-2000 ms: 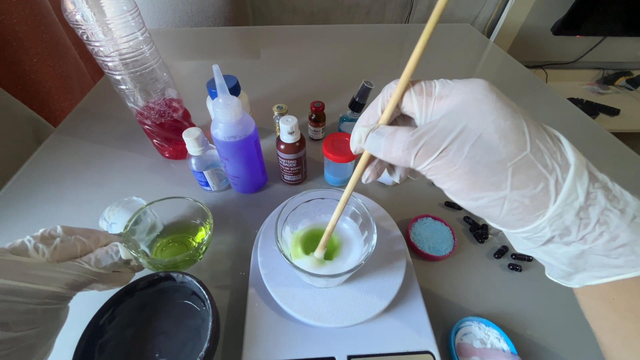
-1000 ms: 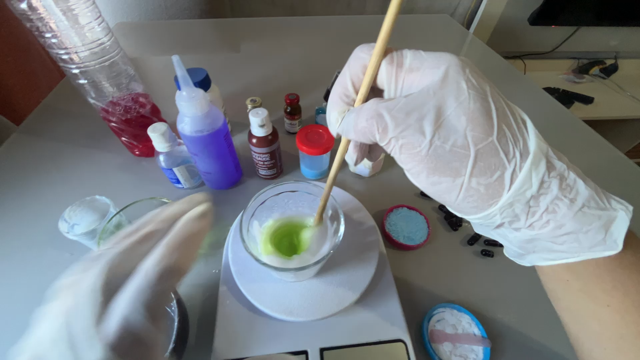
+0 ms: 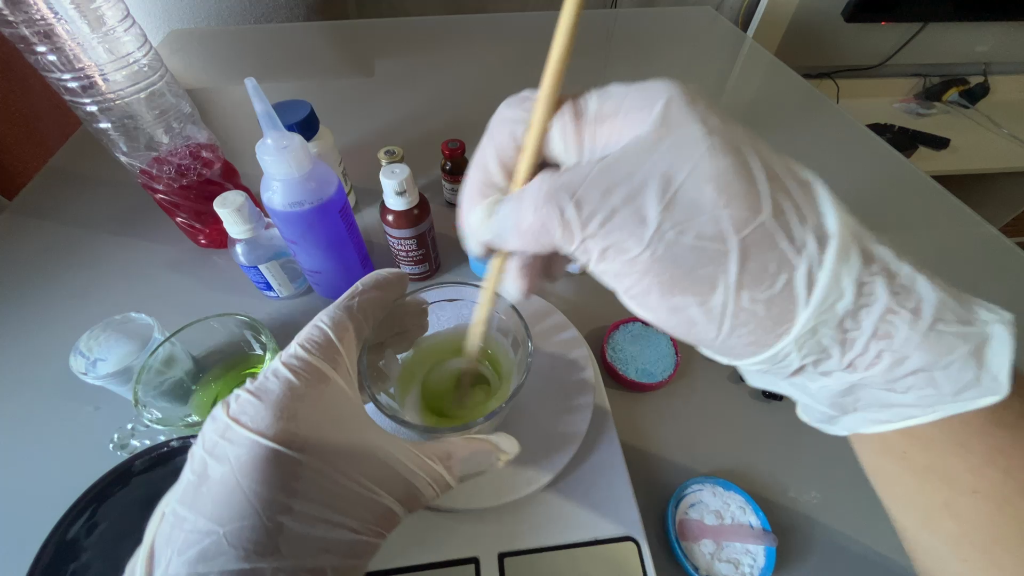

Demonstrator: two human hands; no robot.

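Observation:
White gloves cover both hands. My right hand (image 3: 640,200) grips a wooden stick (image 3: 534,144), whose blurred lower end is in the green liquid (image 3: 432,384) inside a clear glass bowl (image 3: 524,360). Around the bowl's left side and front, the fingers and thumb of my left hand (image 3: 320,432) hold it over the round white platform (image 3: 560,432) of a kitchen scale (image 3: 592,512). A glass cup with green liquid (image 3: 204,372) stands left of my left hand, partly hidden by it. Whether the bowl still touches the platform cannot be told.
Behind the bowl stand a purple-liquid squeeze bottle (image 3: 312,216), a brown bottle (image 3: 410,232), a small white-capped bottle (image 3: 260,252) and a plastic bottle of red liquid (image 3: 188,184). Lids of blue granules (image 3: 642,354) and white powder (image 3: 716,528) lie right. A black bowl (image 3: 104,512) is front left.
My left hand was at the glass cup of green liquid, then moved right and took hold of the bowl on the scale. The stick stays in my right hand, and the bowl's contents look more evenly green.

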